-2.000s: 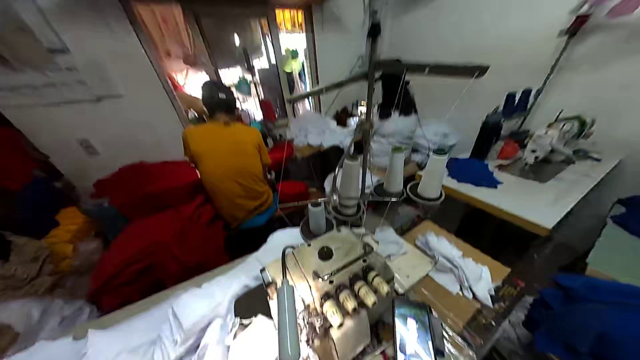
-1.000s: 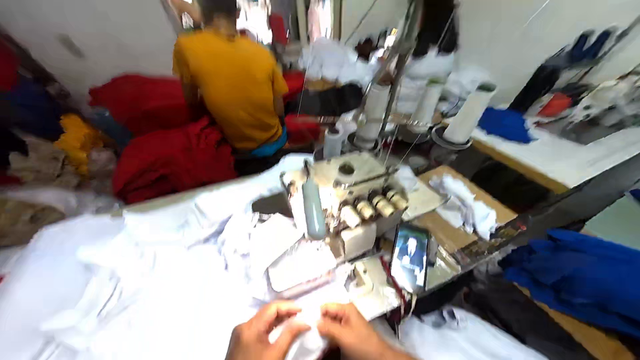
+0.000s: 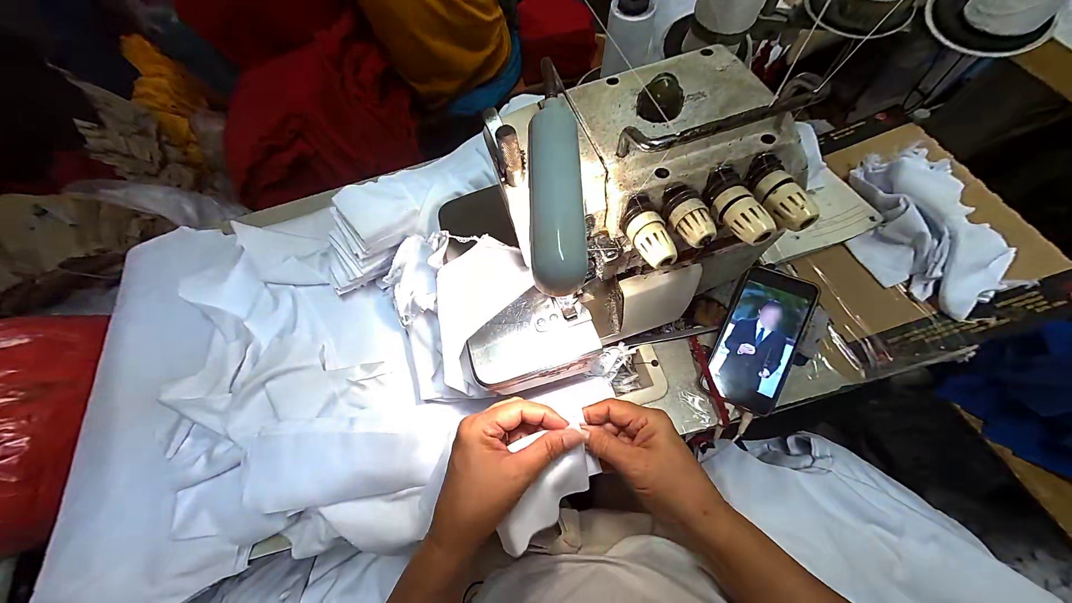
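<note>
My left hand [image 3: 511, 448] and my right hand [image 3: 632, 440] pinch the edge of a white fabric piece [image 3: 544, 502] between thumbs and fingers, with their fingertips almost touching. Both are just in front of an overlock sewing machine [image 3: 695, 109]. Its lamp [image 3: 559, 197] lights the metal cloth plate [image 3: 536, 339] and the presser foot. White cut fabric lies over the left side of the plate. Left of the machine, a stack of folded white pieces [image 3: 368, 226] rests behind loose white cloth [image 3: 318, 402] spread over the table.
A smartphone [image 3: 762, 339] showing a picture leans right of the machine, a cable at its lower end. Beyond it, crumpled white fabric [image 3: 930, 226] lies on cardboard [image 3: 988, 193]. Thread cones [image 3: 628, 33] stand behind. Red cloth [image 3: 318, 117] is heaped at the back left, beside a person in yellow [image 3: 444, 42].
My hands, out of view two seconds ago, came into view at the bottom one second ago and remain together at the white cloth. The view has tilted down and closer to the machine.
</note>
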